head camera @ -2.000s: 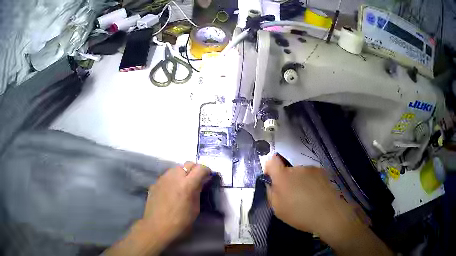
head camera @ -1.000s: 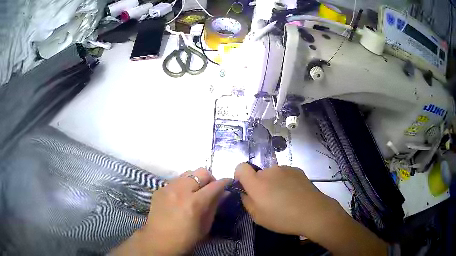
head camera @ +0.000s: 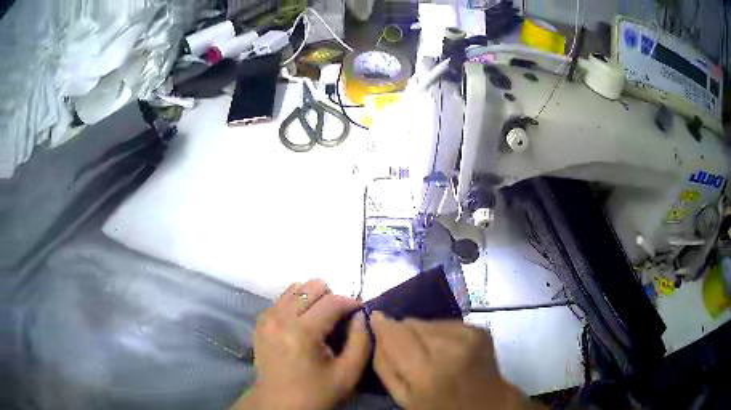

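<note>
My left hand [head camera: 308,344], with a ring on one finger, pinches the edge of a dark navy band [head camera: 418,299] in front of the needle plate [head camera: 391,248]. My right hand [head camera: 437,356] is close beside it, fingertips pinching the same dark cloth. A corner of the band sticks up above my right hand. A large grey garment body [head camera: 152,308] spreads at the left, up to my left hand. The presser foot area of the off-white JUKI sewing machine [head camera: 553,136] is beyond the hands; no cloth shows under it. The band's lower part is hidden by my hands.
Folded dark pieces [head camera: 589,264] lie under the machine arm at right. Scissors [head camera: 314,128], a black phone [head camera: 255,90] and a yellow tape roll [head camera: 375,74] lie at the back. White cloth [head camera: 88,72] is heaped at upper left. A thread cone [head camera: 603,76] stands on the machine.
My hands were apart on the dark cloth two seconds ago and are now together. A corner of the band now stands out above my right hand. The view has shifted slightly.
</note>
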